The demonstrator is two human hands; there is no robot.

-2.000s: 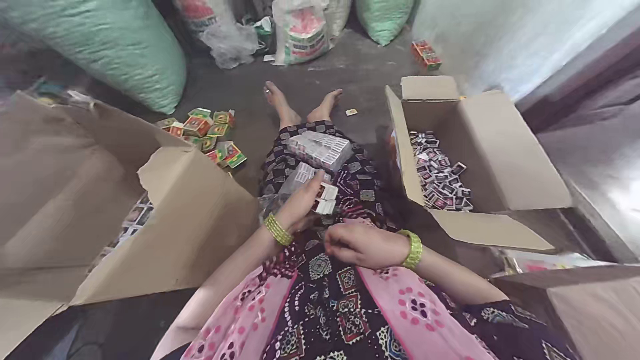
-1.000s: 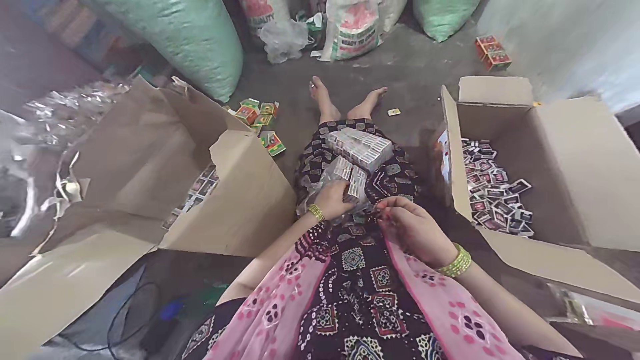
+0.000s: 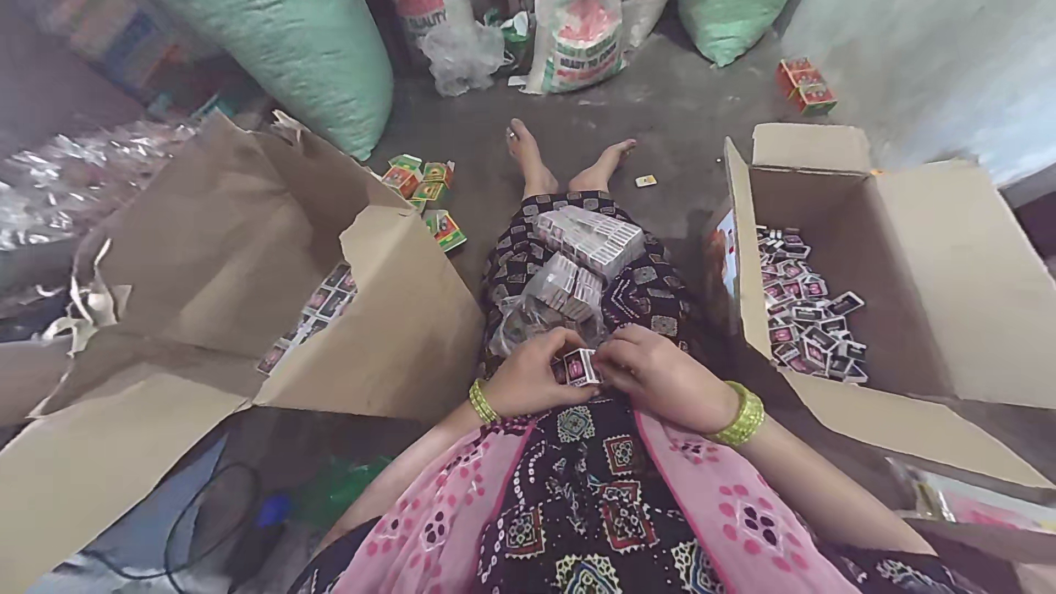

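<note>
Over my lap, my left hand (image 3: 540,375) grips small matchbox-like boxes (image 3: 580,368) with dark and pink faces. My right hand (image 3: 660,375) touches their right side with bent fingertips; whether it pinches one I cannot tell. Just beyond, on my skirt, lie a plastic-wrapped pack of small boxes (image 3: 590,239) and a smaller stack (image 3: 565,287) in an opened clear wrapper (image 3: 520,320). Many loose small boxes (image 3: 813,309) lie in the carton on the right (image 3: 916,272). More small boxes (image 3: 309,318) show inside the torn carton on the left (image 3: 371,330).
Red and green boxes (image 3: 421,186) lie on the floor beyond the left carton, others (image 3: 806,85) near the wall. A small yellowish box (image 3: 646,181) is beyond my feet. Filled sacks (image 3: 330,66) stand at the back. A dark cable (image 3: 169,528) lies at lower left.
My right hand, lower and apart from the left two seconds ago, is now up against the small boxes in my left hand. The view has shifted sideways.
</note>
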